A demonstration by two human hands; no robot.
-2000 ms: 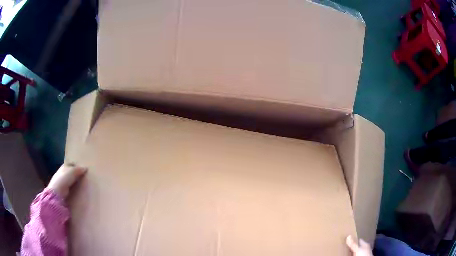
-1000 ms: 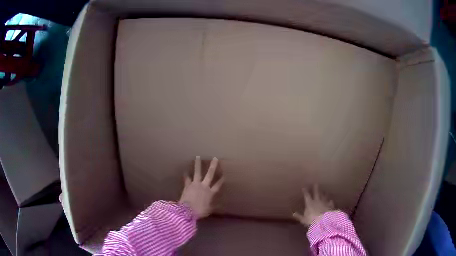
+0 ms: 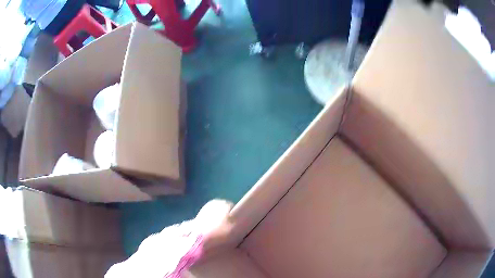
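A large open carton (image 3: 287,157) fills the lower right, seen at a slant. A flat brown cardboard sheet (image 3: 347,217) lies inside it, with a dark gap along its edges. The sheet's top is bare. My left hand (image 3: 218,227) is at the carton's near left corner, blurred. Its sleeve is washed out by light, with a pink patch showing. Whether the fingers hold the rim cannot be told. My right hand is out of the picture.
A second open carton (image 3: 149,108) stands at the left with several white pots (image 3: 107,107) inside. Red stools (image 3: 87,27) stand behind it. A thin upright pole (image 3: 354,38) and a pale round object (image 3: 325,70) are beyond the large carton on the green floor.
The view has swung left, bringing the carton of pots into sight. Both hands have left the cardboard sheet; the left is at the carton corner, the right is out of view.
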